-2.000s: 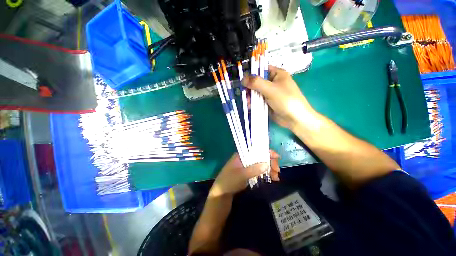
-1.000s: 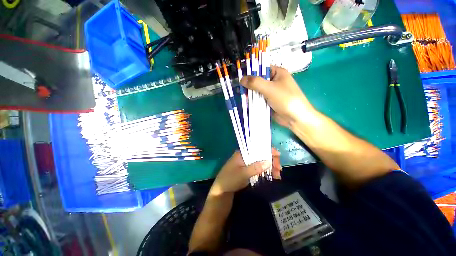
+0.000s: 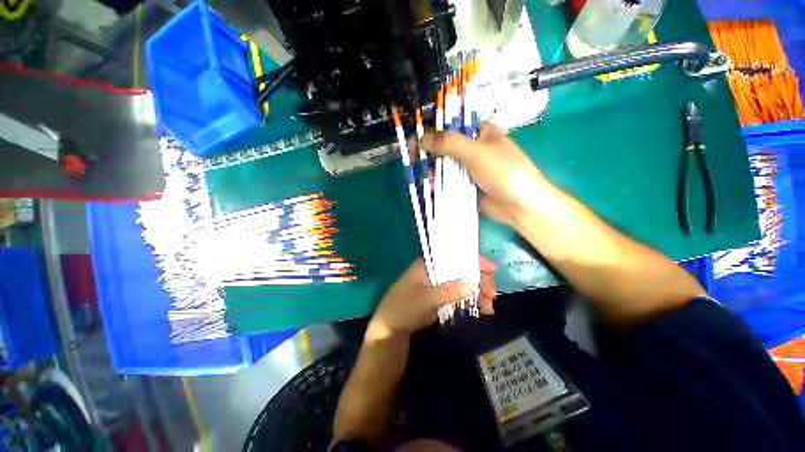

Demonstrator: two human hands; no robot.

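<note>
A fanned bundle of white wire leads (image 3: 455, 216) with blue bands and orange ends points at the black machine (image 3: 366, 62). My left hand (image 3: 415, 298) is closed around the bundle's near end, where small tips stick out below. My right hand (image 3: 477, 163) holds the upper part from the right, its thumb and finger at the leads near the blue bands. One lead stands apart on the left of the fan, and another has its orange tip at the machine's front. The machine hides the foremost contact point.
A loose row of leads (image 3: 282, 243) lies at left, reaching over the large blue bin (image 3: 124, 309). A small blue bin (image 3: 207, 88) stands beside the machine. A silvery strip (image 3: 265, 147) runs to it. Cutters (image 3: 696, 177) and a grey tube (image 3: 618, 66) lie at right.
The separate leads on the fan's left have gone from several to one, and the main bundle is gathered closer under my right hand. My left hand has barely moved.
</note>
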